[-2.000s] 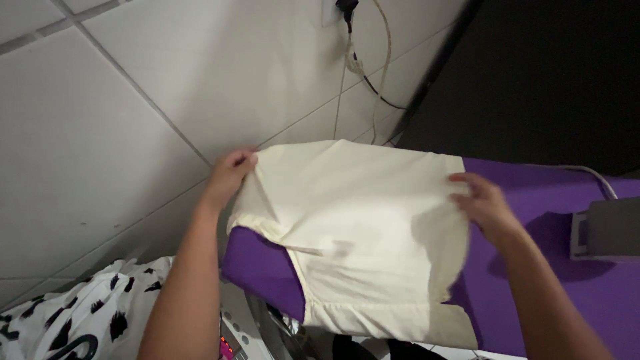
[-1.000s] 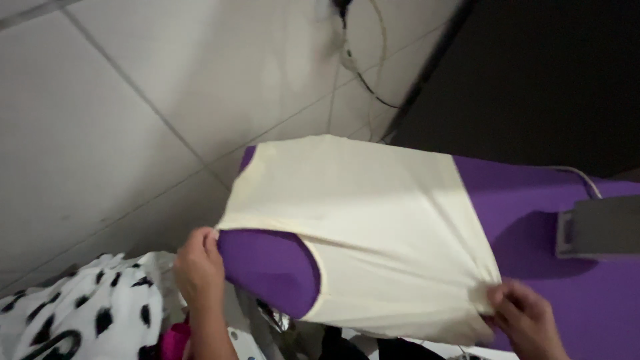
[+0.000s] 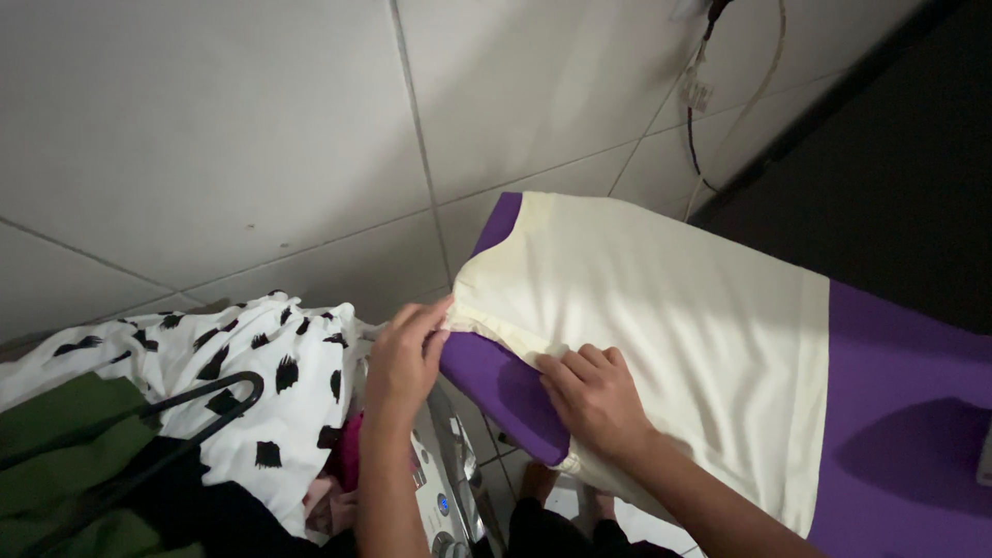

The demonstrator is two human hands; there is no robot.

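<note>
A cream fabric garment point(image 3: 659, 294) lies spread over the purple-covered ironing board point(image 3: 891, 387), its curved opening showing the board's narrow end. My left hand point(image 3: 407, 353) pinches the garment's edge at the left corner of that opening. On the near rim of the same opening rests my right hand point(image 3: 597, 395), fingers bent over the cloth edge; its fingertips are partly hidden, so its hold is uncertain. Soft creases run across the lower half of the garment. At the far right only a grey edge of an object point(image 3: 984, 461) is visible on the board.
White cloth with black marks point(image 3: 287, 372), a green cloth point(image 3: 62, 418) and a black hanger point(image 3: 252, 384) are at the lower left, beside an appliance's control panel point(image 3: 430, 496). A tiled wall point(image 3: 310, 116) stands behind, with hanging cables point(image 3: 692, 139). A dark surface point(image 3: 876, 178) borders the board.
My right hand has moved left from the garment's right edge to the rim of the opening. My left hand stays at the opening's left corner. The view has shifted left.
</note>
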